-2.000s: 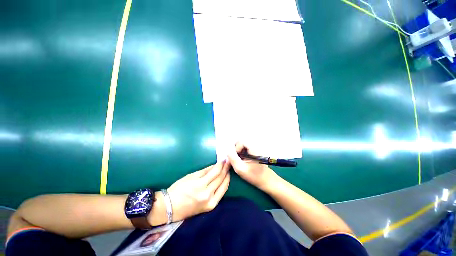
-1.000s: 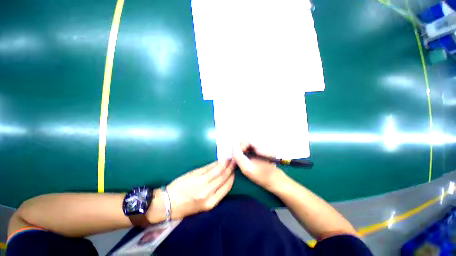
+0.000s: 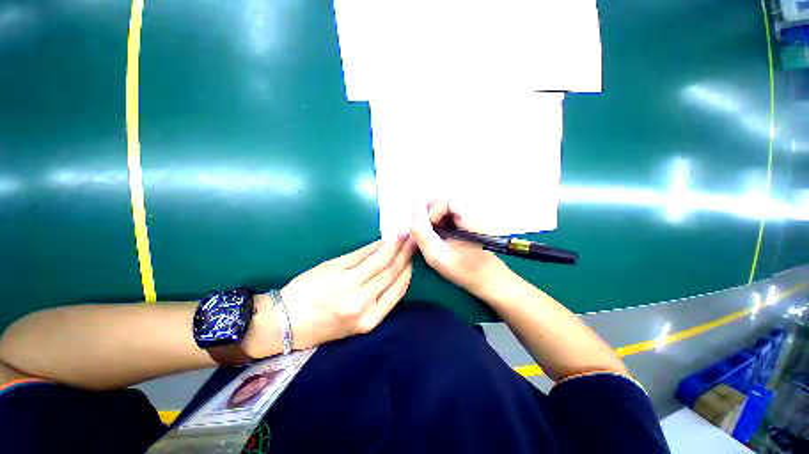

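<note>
The record form [image 3: 470,160], a white sheet, lies on the green bench; its print is washed out by glare. Larger white document sheets [image 3: 470,44] lie beyond it and are cut off by the top edge. My right hand [image 3: 452,248] holds a black pen [image 3: 530,249] with a gold marking, its barrel pointing right past the form's near edge; the tip is hidden by the hand. My left hand [image 3: 350,288] rests flat at the form's near left corner, fingertips touching my right hand, holding nothing visible.
The glossy green workbench [image 3: 239,230] has a yellow tape line [image 3: 135,160] at left and a thinner one at right. An ID badge [image 3: 248,390] hangs at my chest. A blue bin [image 3: 727,381] with a brown item stands at lower right, beyond the bench edge.
The view has shifted, so the papers, both hands and the pen appear higher in the picture. More of the lower right floor and bin shows. Both hands keep nearly the same pose on the form.
</note>
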